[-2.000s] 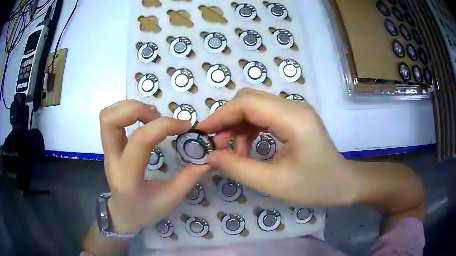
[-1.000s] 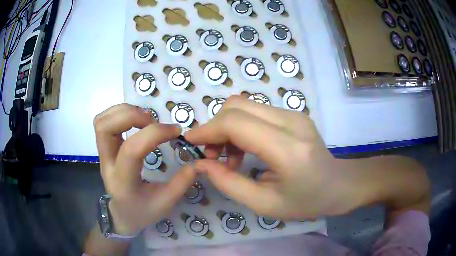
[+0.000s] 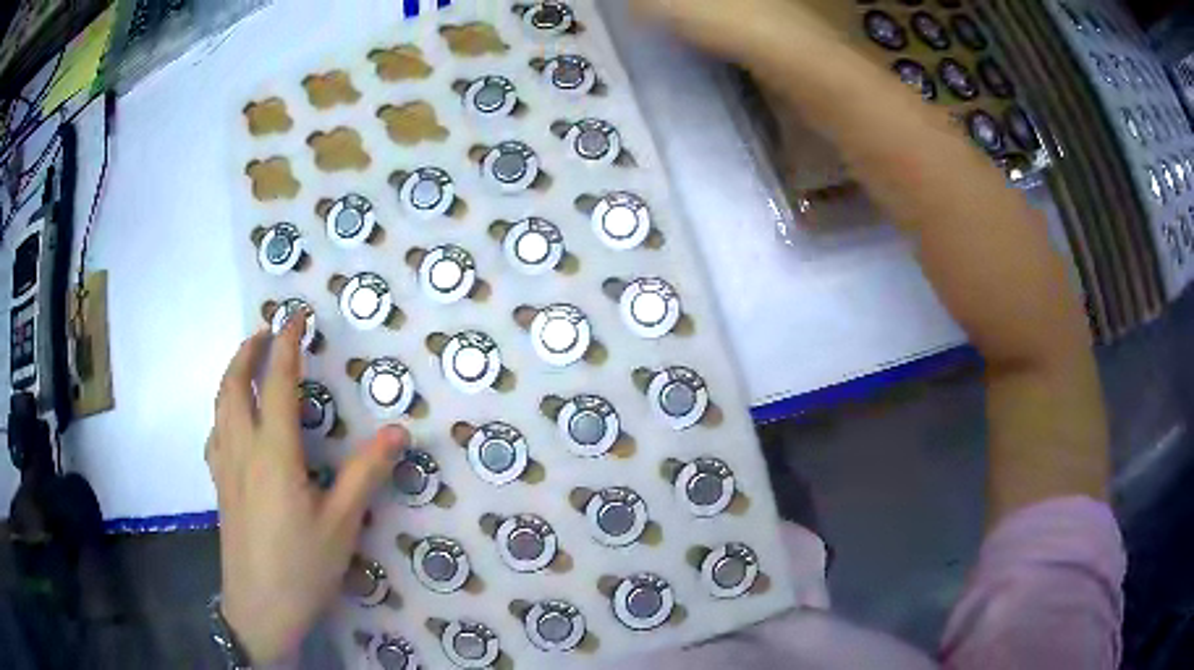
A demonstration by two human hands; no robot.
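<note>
The white foam tray lies tilted in front of me, with rows of small round speaker driver units, pale rings and grey or bright centres showing. Several tan pockets at its upper left are empty. My left hand is over the tray's left side, thumb and fingers apart, nothing seen held. Its fingertips are at a unit near the left edge and partly cover it. My right forearm reaches up past the top edge; my right hand is out of the picture.
A clear tray holding dark-faced units over brown is at the upper right, partly behind my right forearm. Stacked trays stand at the far right, pale parts on top. A handheld meter, a tan board and wires are at the left.
The unit is no longer between my two hands. My right hand has moved up out of the picture; my left has moved left and opened. The view has shifted and the foam tray appears tilted.
</note>
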